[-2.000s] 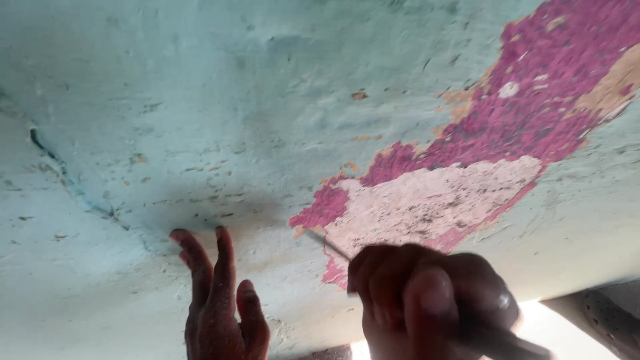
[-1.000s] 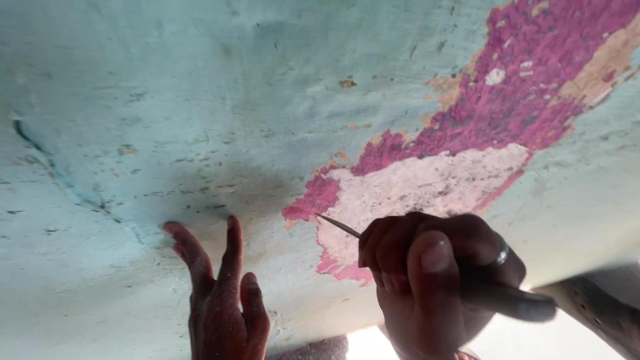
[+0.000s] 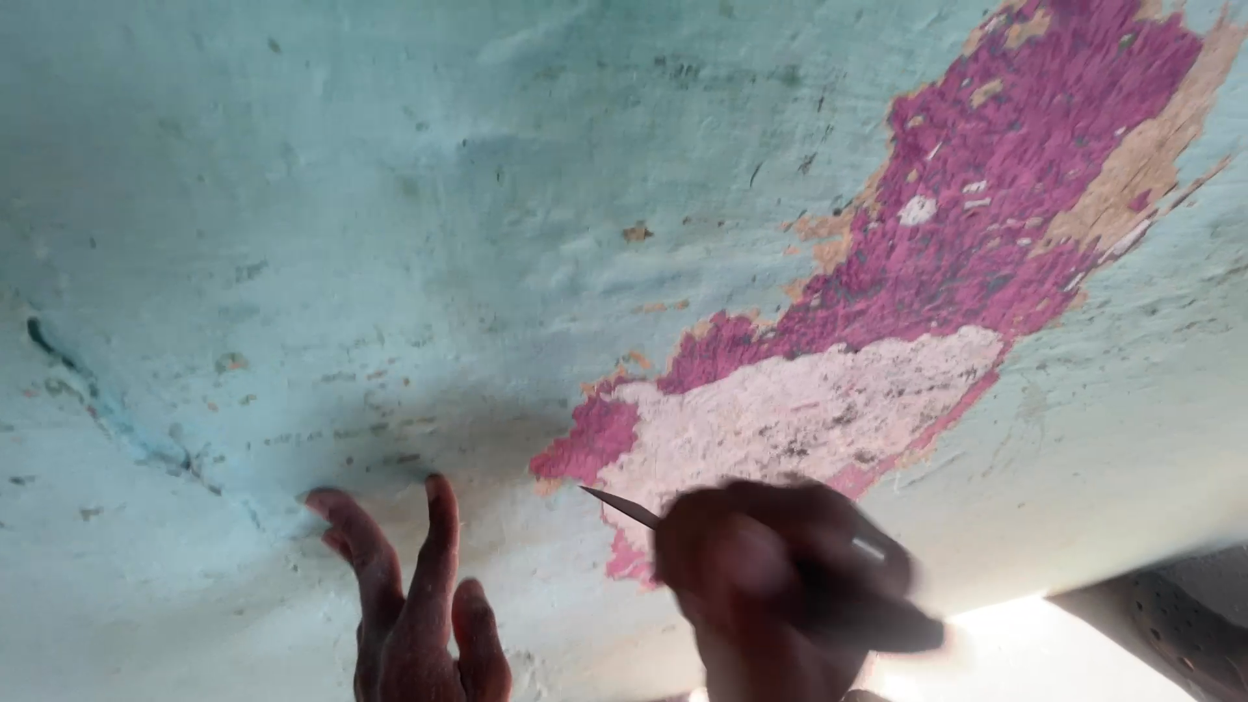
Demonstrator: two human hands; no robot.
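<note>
My right hand [image 3: 780, 575], blurred and wearing a ring, is closed around a dark-handled tool with a pointed metal blade [image 3: 624, 509]; whether it is a knife or a scraper I cannot tell. The blade's tip lies at the left edge of a patch where paint has come off, showing magenta paint [image 3: 936, 263] and pale pink plaster [image 3: 780, 419]. To the left, my left hand [image 3: 409, 604] holds nothing, its fingers spread, with fingertips at the light blue-green painted wall [image 3: 439, 244].
A dark crack [image 3: 68, 361] runs down the wall at the left. Bare tan spots edge the magenta area. Bright light [image 3: 1024, 648] shows at the bottom right, beside a dark, speckled object [image 3: 1189, 624] that I cannot identify.
My right hand has shifted about the left edge of the patch with the tool still in it. My left hand stays near the same part of the wall.
</note>
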